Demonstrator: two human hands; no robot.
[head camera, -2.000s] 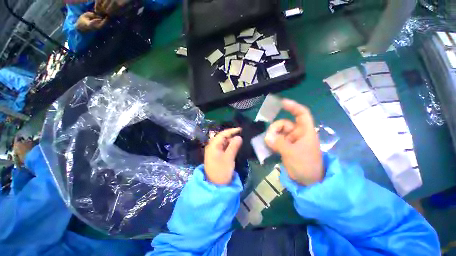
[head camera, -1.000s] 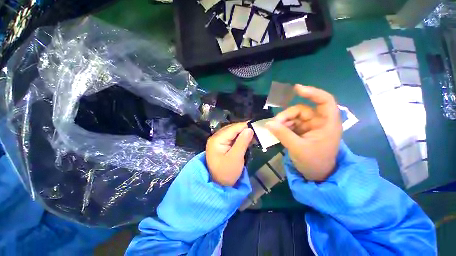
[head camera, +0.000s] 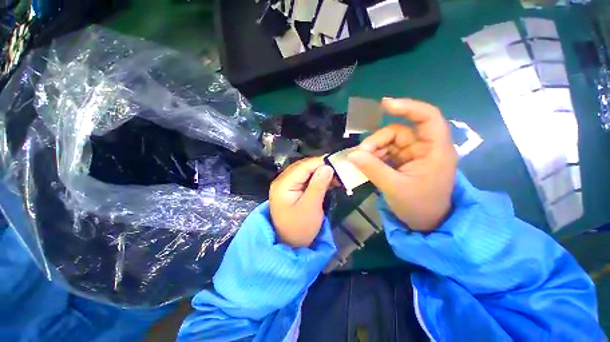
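Observation:
My left hand (head camera: 297, 204) pinches a small black part (head camera: 332, 167) by its edge between thumb and fingers. A pale square adhesive piece (head camera: 349, 172) lies against that part. My right hand (head camera: 411, 163) has its thumb and a finger on the pale piece. A second, silver-grey adhesive piece (head camera: 364, 116) hangs at the raised index fingertip of my right hand. A strip of die-cut pieces (head camera: 358, 226) lies below the hands, partly hidden by the hands and sleeves.
A black box (head camera: 251, 73) beyond the hands holds loose pale-faced parts. A perforated disc (head camera: 326, 77) is beside it. A crumpled clear bag (head camera: 73, 174) lies at left, with loose black parts (head camera: 309, 130) near its mouth. Spare adhesive strips (head camera: 535, 123) and a white-edged scrap (head camera: 466, 139) lie right.
My left hand has taken a black part, and my right hand has brought the pale piece against it. The view has shifted closer, and the box now sits at the top edge.

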